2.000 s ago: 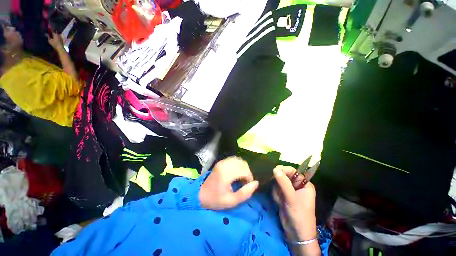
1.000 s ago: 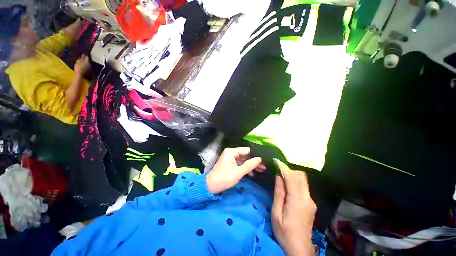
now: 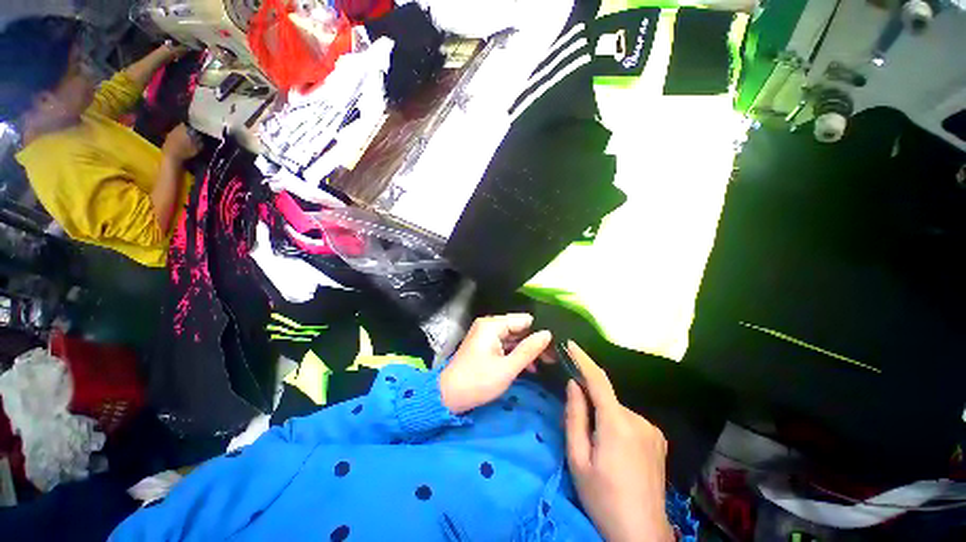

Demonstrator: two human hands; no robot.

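Note:
My left hand (image 3: 488, 363) pinches the edge of black fabric (image 3: 593, 344) between thumb and fingers, just above my lap. My right hand (image 3: 618, 450) is beside it, closed on the thread snips (image 3: 569, 363); only a thin dark part shows, pointing at my left fingertips. The black cloth lies under the lower edge of the neon-yellow panel (image 3: 662, 233), which glares nearly white. The striped panel (image 3: 551, 69) and the logo patch area (image 3: 631, 44) lie at the top. A large black panel (image 3: 826, 286) with a thin neon line is at right.
The sewing machine (image 3: 890, 64) stands at upper right. Black-and-pink pieces (image 3: 212, 244) and a clear plastic bag (image 3: 397, 254) are at left. A red-orange bag (image 3: 297, 42) and white pieces (image 3: 328, 106) lie at the back. A person in yellow (image 3: 101, 175) sits at far left.
The snips, first raised with blades apart in my right hand, are now low at my left fingertips. My left hand has closed on the black edge. The person in yellow has shifted.

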